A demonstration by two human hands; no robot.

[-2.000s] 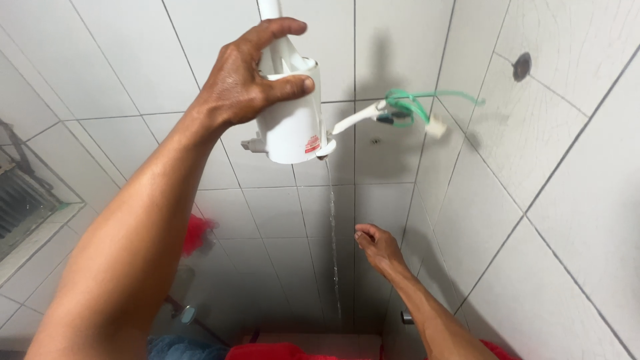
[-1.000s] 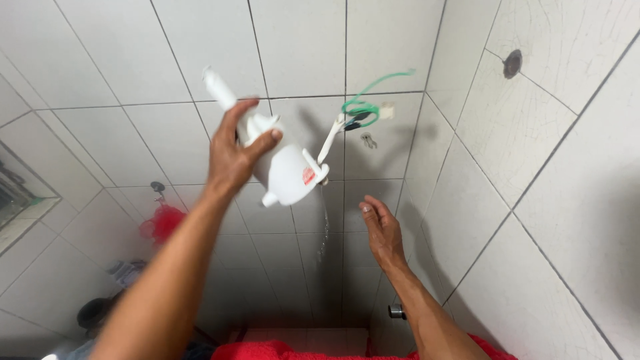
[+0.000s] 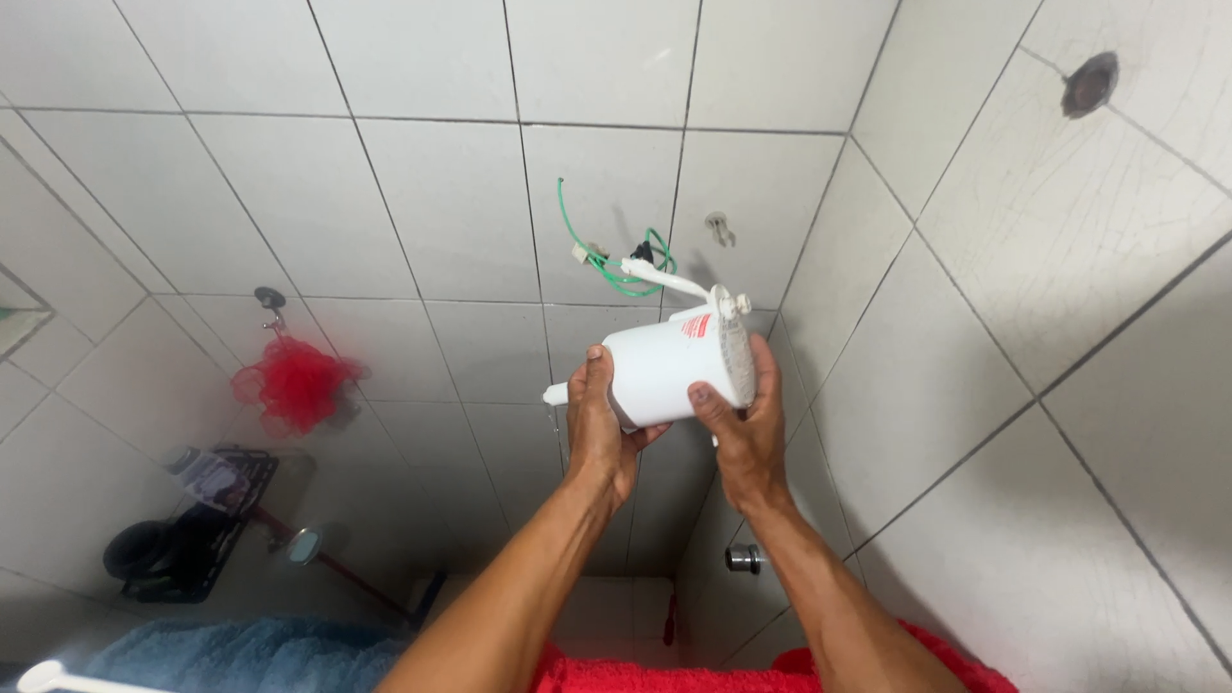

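Note:
A white electric shower head (image 3: 664, 373) lies nearly sideways between my hands, its perforated spray face (image 3: 739, 361) turned to the right. My left hand (image 3: 602, 414) grips the narrower end, where a short white pipe (image 3: 555, 394) sticks out to the left with drops falling below it. My right hand (image 3: 746, 428) holds the rim by the spray face, thumb in front and fingers behind. From the upper side of the body runs a white-sleeved cable (image 3: 669, 279), ending in a looped green wire (image 3: 568, 217), a dark piece (image 3: 643, 252) and a pale connector (image 3: 580, 252).
A red mesh bath puff (image 3: 298, 385) hangs from a wall hook at left, above a black rack (image 3: 231, 529) with a bottle. A chrome fitting (image 3: 743, 558) juts from the wall low down. Dark round hole (image 3: 1090, 85) at upper right. Blue and red towels (image 3: 241, 654) lie along the bottom.
My right hand, apart from the shower head in both earlier frames, now holds its spray end. The shower head has tipped from upright to nearly sideways, and its pipe now points left.

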